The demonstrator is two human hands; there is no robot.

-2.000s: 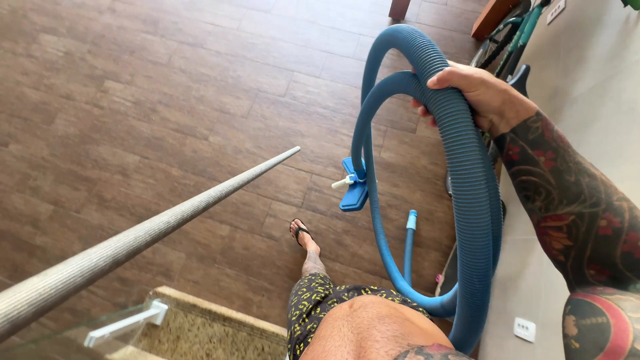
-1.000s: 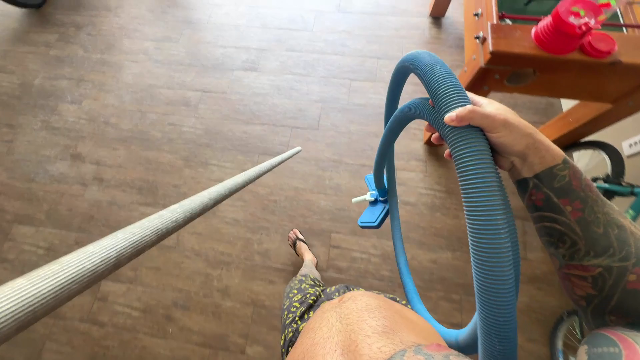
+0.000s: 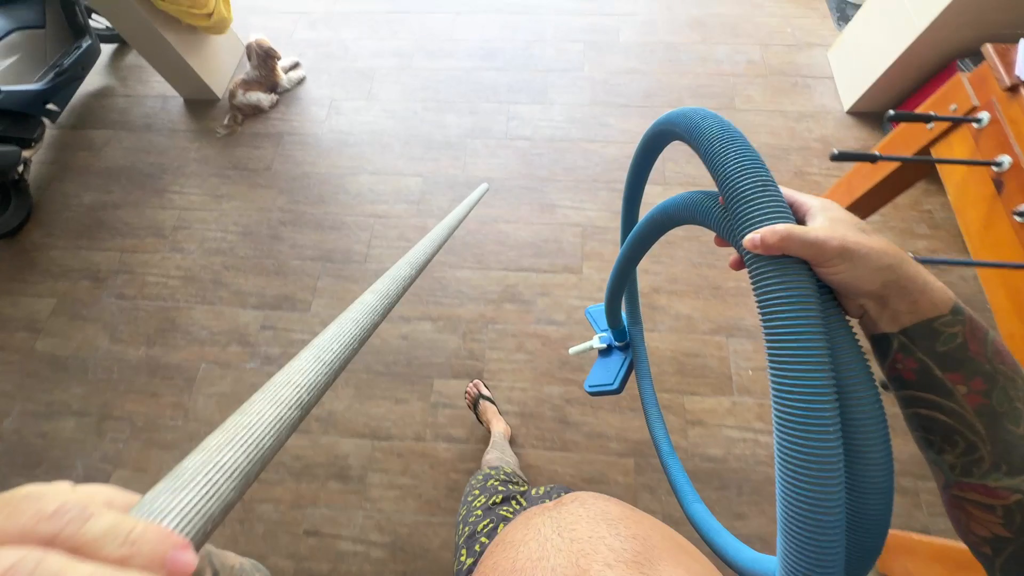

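My right hand (image 3: 840,252) grips a coiled blue corrugated hose (image 3: 804,376), thumb across the ribs and fingers behind. A blue plastic pool vacuum head (image 3: 610,364) with a white swivel fitting hangs by the coil's left side. At the lower left edge, my left hand (image 3: 84,528) is around a grey ribbed metal pole (image 3: 320,364), which points forward and to the right. The rear end of the pole is out of view. The lower loop of the hose runs past the bottom edge.
A dog (image 3: 260,84) lies on the wood-look floor by a beige pillar (image 3: 188,52) at the upper left. Beside it stands a dark scooter (image 3: 40,72). On the right is a wooden foosball table (image 3: 972,168) with rods jutting out; another pillar (image 3: 896,56) is behind.
My left hand has come into view on the pole. The view has moved across the room, bringing in the dog, the scooter and the foosball rods. The hose stays in my right hand.
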